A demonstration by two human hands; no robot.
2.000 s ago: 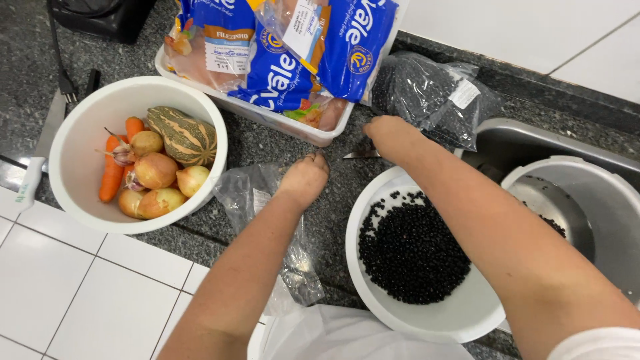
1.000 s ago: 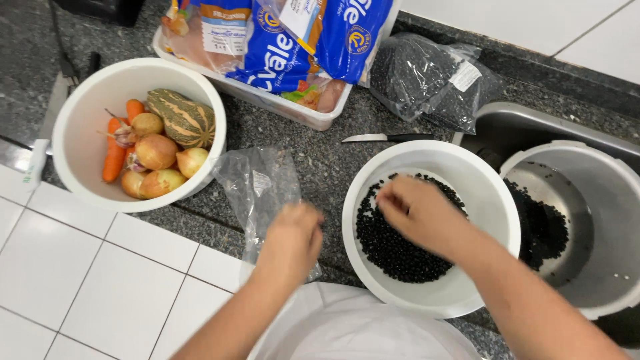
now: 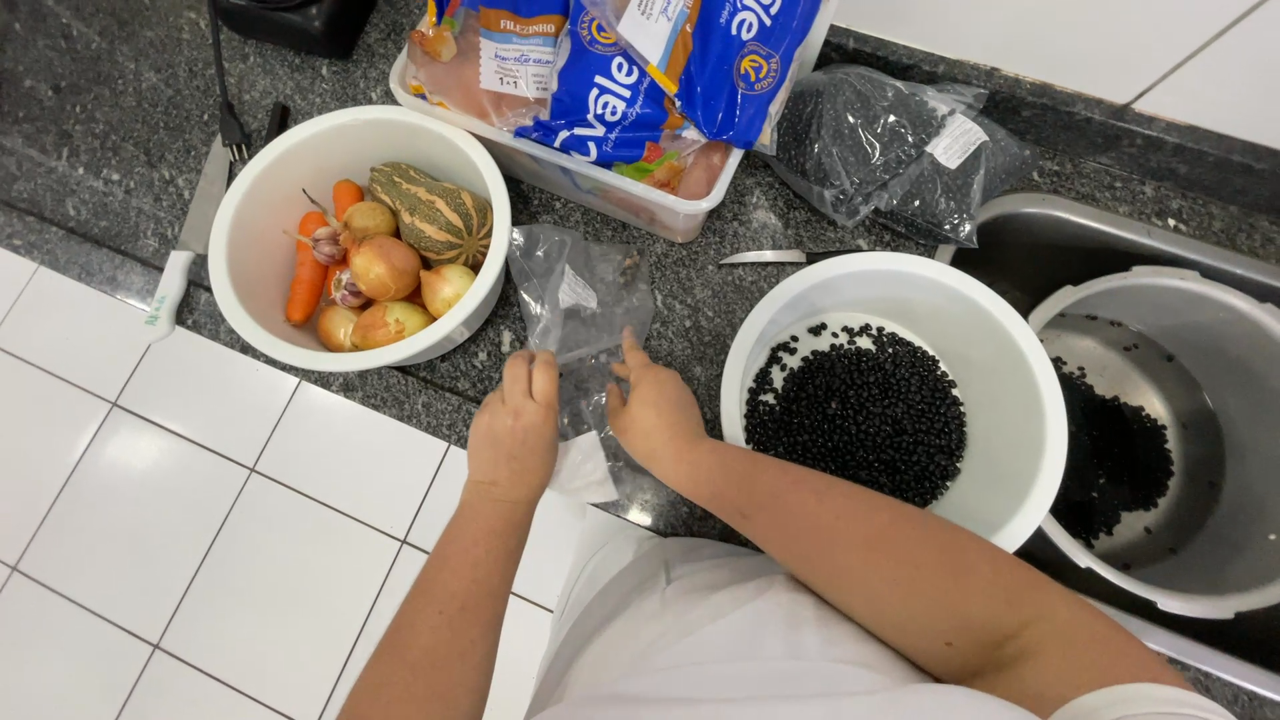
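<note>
A clear plastic bag (image 3: 590,285) with a paper label lies flat on the dark granite counter, at the middle of the view. My left hand (image 3: 515,420) is on its left edge with fingers curled; whether it pinches the film cannot be told. My right hand (image 3: 650,405) touches the bag's right side, index finger extended and the others partly bent. To the right, a white bowl (image 3: 1040,430) holds loose black beans (image 3: 860,410). A small knife (image 3: 765,257) lies behind that bowl, its handle partly hidden by the rim.
A white bowl (image 3: 232,300) of vegetables stands left, beside a white-handled knife (image 3: 172,285). Behind are a plastic tray (image 3: 680,215) of packaged meat and a bag of black beans (image 3: 880,140). A metal pot (image 3: 1190,430) with beans sits in the sink (image 3: 1040,210) at right.
My right hand has moved left from over the bean bowl to the clear bag. Two seconds ago it was near the small knife. The left hand has come onto the bag's left edge.
</note>
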